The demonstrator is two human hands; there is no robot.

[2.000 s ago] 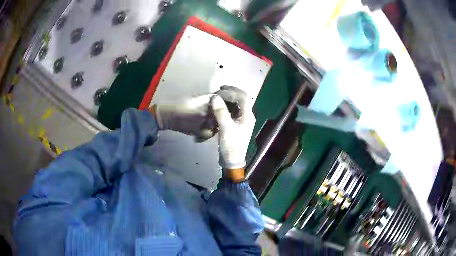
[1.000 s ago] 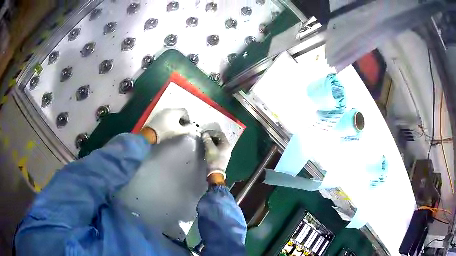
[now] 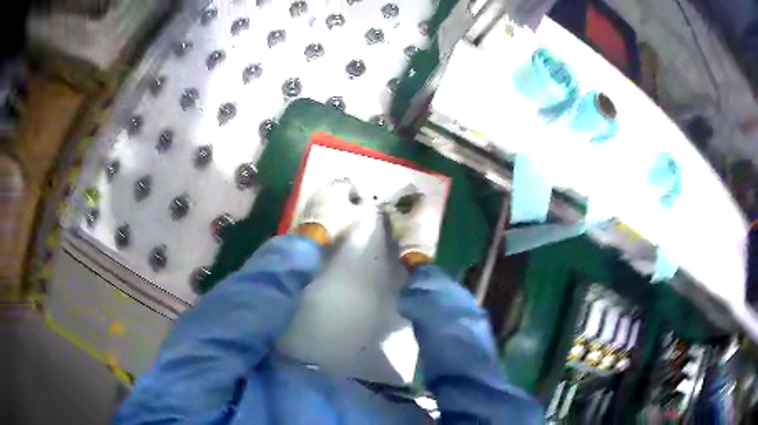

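Observation:
A plain white-silver metal plate [image 3: 349,290] lies in front of me, with a red-orange border [image 3: 378,153] showing along its far and left edges. It rests on a dark green pallet [image 3: 287,124]. My left hand [image 3: 330,207], in a white glove, is on the far left part of the plate. My right hand [image 3: 418,220], also gloved, is on the far right part. The hands are apart, a small dark hole in the plate between them. Both are blurred, and whether the fingers hold anything small cannot be told.
A ball transfer table [image 3: 179,149] lies on the left. A white shelf [image 3: 640,195] with teal tape rolls [image 3: 548,81] runs along the right, teal strips [image 3: 532,191] hanging off its edge. Green boards with components [image 3: 602,340] stand at the lower right.
The view has shifted, so the plate appears further right. The hands, together two seconds ago, are apart over the far end of the plate, much as one second ago.

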